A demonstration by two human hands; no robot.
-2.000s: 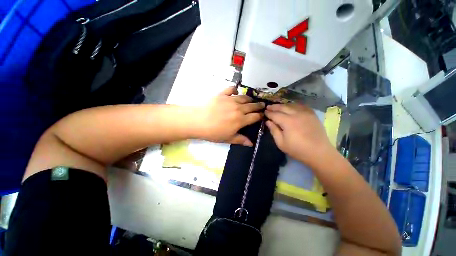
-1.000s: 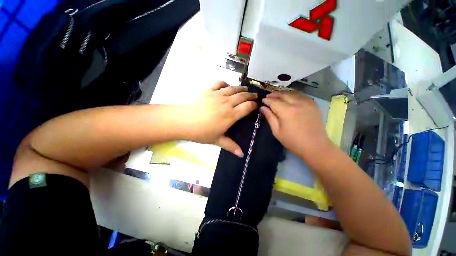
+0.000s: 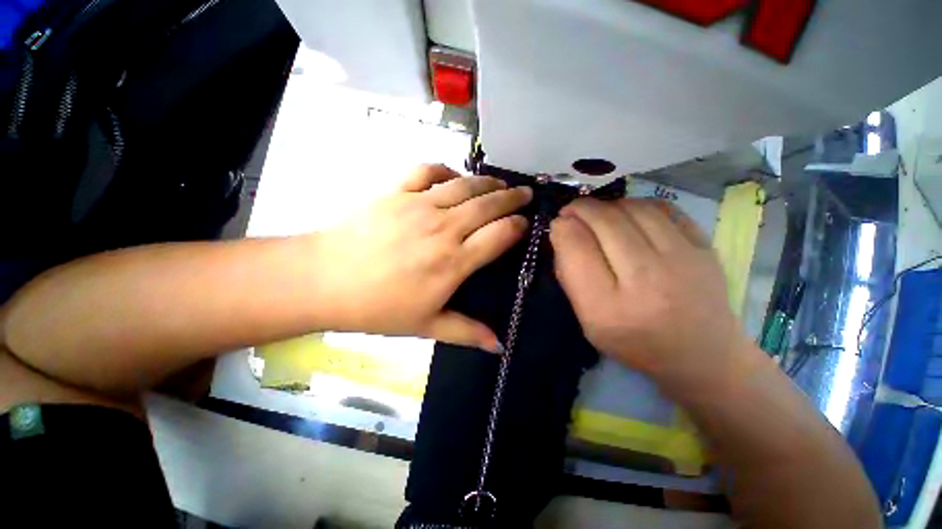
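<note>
A black strap piece (image 3: 465, 413) runs from the near edge up under the sewing machine head (image 3: 620, 93). A shiny zipper (image 3: 502, 382) lies along its middle, with a metal ring (image 3: 478, 502) at the near end. My left hand (image 3: 424, 253) lies flat on the strap's left side, fingertips near the machine's clamp area, thumb beside the zipper. My right hand (image 3: 646, 274) rests on the strap's right side, fingers bent together near its far end. The needle area is mostly hidden under the head.
Black straps with zippers (image 3: 155, 114) are heaped at the upper left. Yellow tape (image 3: 640, 439) frames the pale plate. Green-handled snips (image 3: 777, 329) lie right of my right hand. Blue bins (image 3: 914, 362) stand at the far right.
The view has moved closer to the machine head. Both hands stay on the strap near its far end; the fingers of my right hand now lie flatter on it.
</note>
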